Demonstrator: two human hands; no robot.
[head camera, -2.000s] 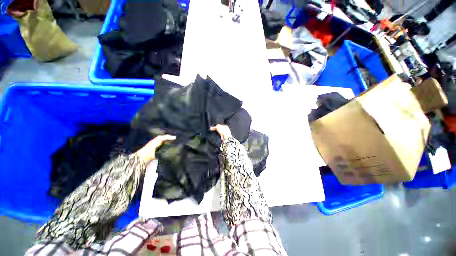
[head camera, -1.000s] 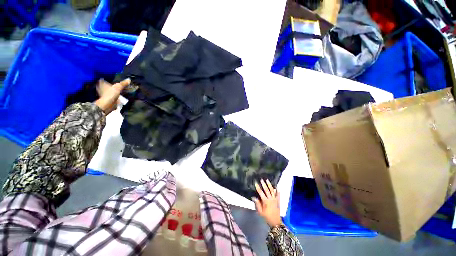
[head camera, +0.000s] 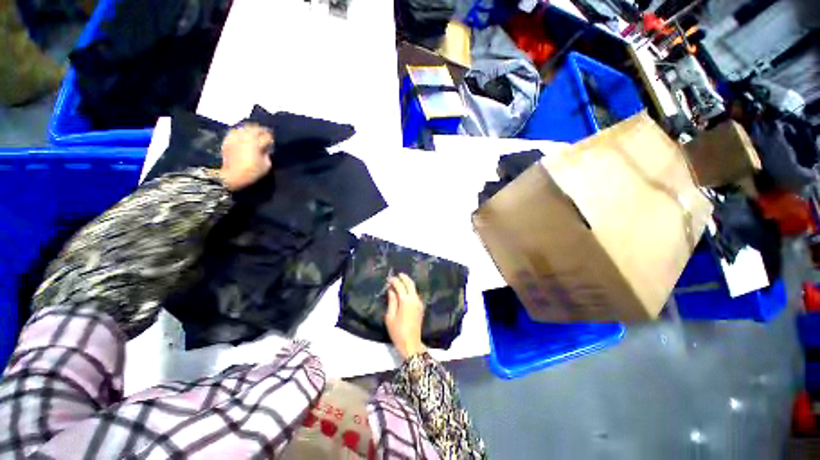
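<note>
A loose pile of black and camouflage fabric pieces (head camera: 297, 202) lies on the white table (head camera: 441, 198). My left hand (head camera: 246, 154) is on the upper left of the pile, blurred, with its fingers curled; whether it grips a piece cannot be told. A single camouflage panel (head camera: 436, 292) lies flat right of the pile, near the table's front edge. My right hand (head camera: 405, 310) rests on this panel with its fingers extended.
A large cardboard box (head camera: 602, 225) stands at the right, with dark fabric (head camera: 511, 172) beside it. Blue bins stand at the left (head camera: 81, 162), far left and below the box (head camera: 548, 346). A small blue and white box (head camera: 435, 99) is at the back.
My left hand has moved from the pile's left edge onto its upper part. My right hand has moved up and inward onto the camouflage panel. The view has shifted.
</note>
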